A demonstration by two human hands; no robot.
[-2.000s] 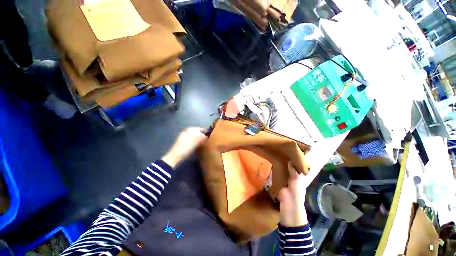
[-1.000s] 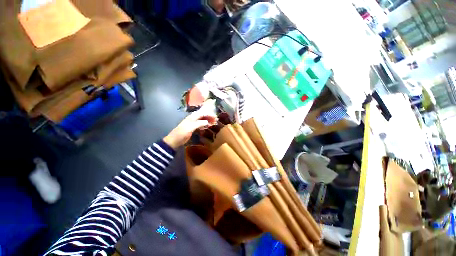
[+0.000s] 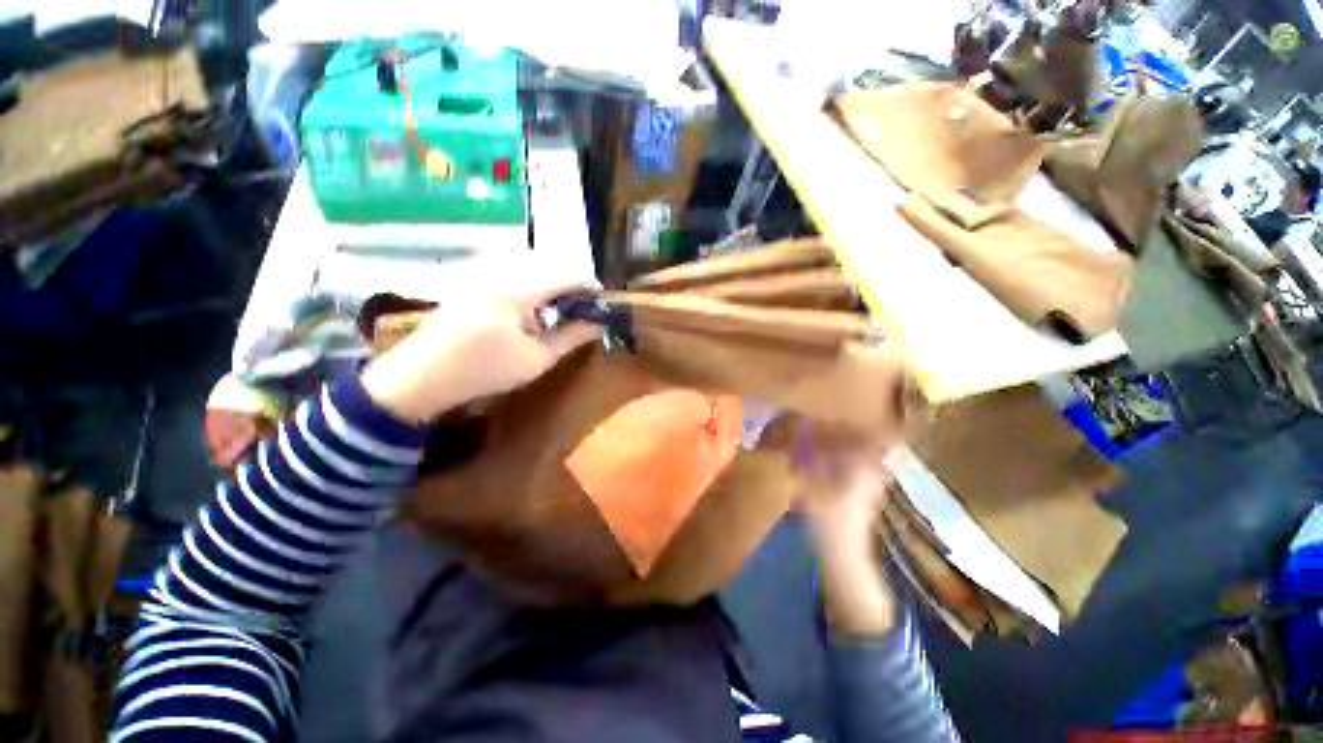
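Observation:
A brown sewn piece [image 3: 508, 501], likely a bag body, hangs open over my lap with its folded upper edges bunched. A flat orange piece [image 3: 660, 472] lies on its inner side. My left hand [image 3: 479, 349] grips the upper edge beside a small black label or clip [image 3: 595, 315]. My right hand [image 3: 842, 486], blurred, is at the right end of the brown piece; its fingers are partly hidden by the folds.
A green control box [image 3: 414, 138] stands on the small white table [image 3: 276, 269], with a cloth-wrapped tool at its corner. A yellow-edged bench [image 3: 900, 312] holds brown panels [image 3: 943, 138]. Stacked panels [image 3: 1030, 501] are below it. Another brown stack [image 3: 102, 124] is far left.
The view has swung right towards the yellow-edged bench. My left hand has moved from near the cloth-wrapped tool onto the brown piece's edge. My right hand shows again, and the orange piece is visible again.

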